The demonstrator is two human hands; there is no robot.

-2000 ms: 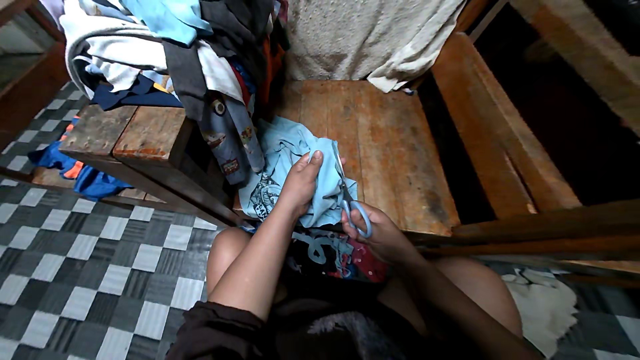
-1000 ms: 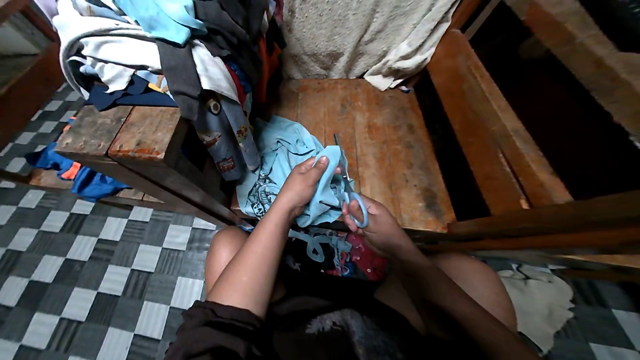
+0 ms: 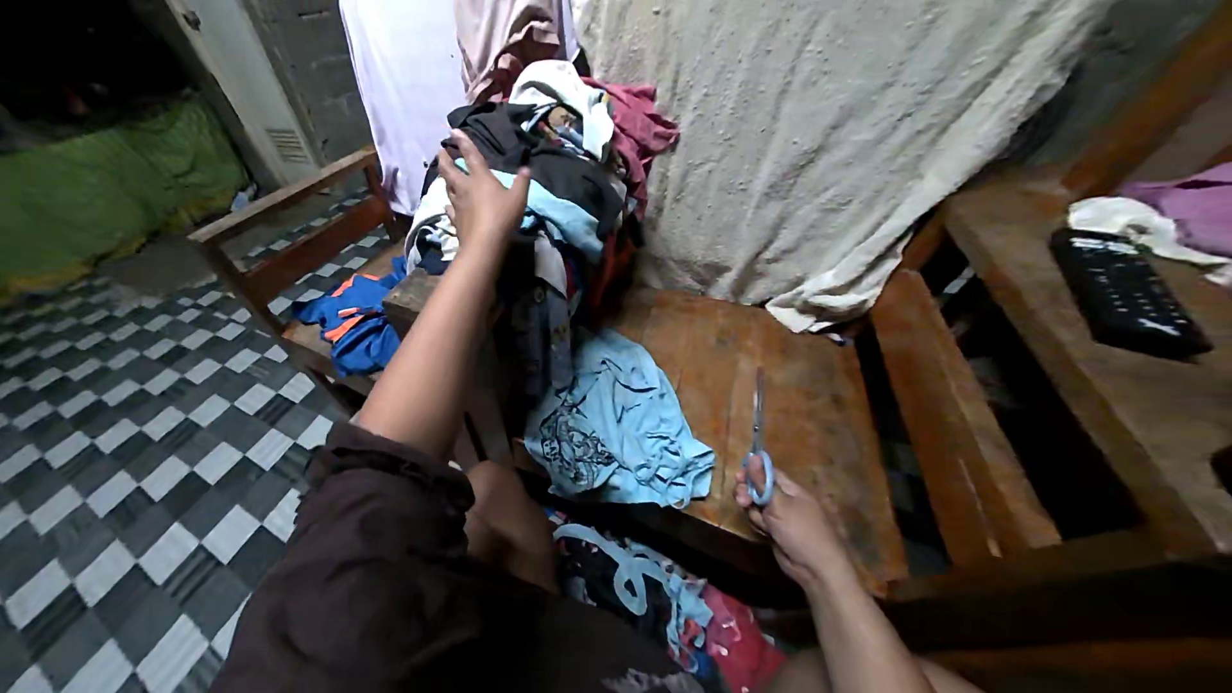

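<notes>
My left hand (image 3: pixel 481 197) is raised over a heap of clothes (image 3: pixel 577 207), fingers spread, with nothing held; whether it touches the heap I cannot tell. Scissors (image 3: pixel 759 443) with light blue handles are in my right hand (image 3: pixel 789 520), blades pointing away from me above the wooden seat. The blades look closed together. Left of the scissors, a light blue printed garment (image 3: pixel 626 423) lies crumpled on the seat, touched by neither hand. Below the seat's front edge, a strip of light blue fabric (image 3: pixel 630 577) rests on dark and red cloth pieces (image 3: pixel 736 640) at my lap.
The wooden bench seat (image 3: pixel 818 414) has slats and gaps on its right side. A pale cloth (image 3: pixel 828 125) hangs over its back. A black remote control (image 3: pixel 1126 294) lies on the right wooden ledge. Blue and orange clothing (image 3: pixel 356 318) lies beyond the left armrest. The floor is checkered.
My left hand has let go of the light blue garment and moved up and left to the heap. My right hand, with the scissors, has moved away from the garment. The view has shifted.
</notes>
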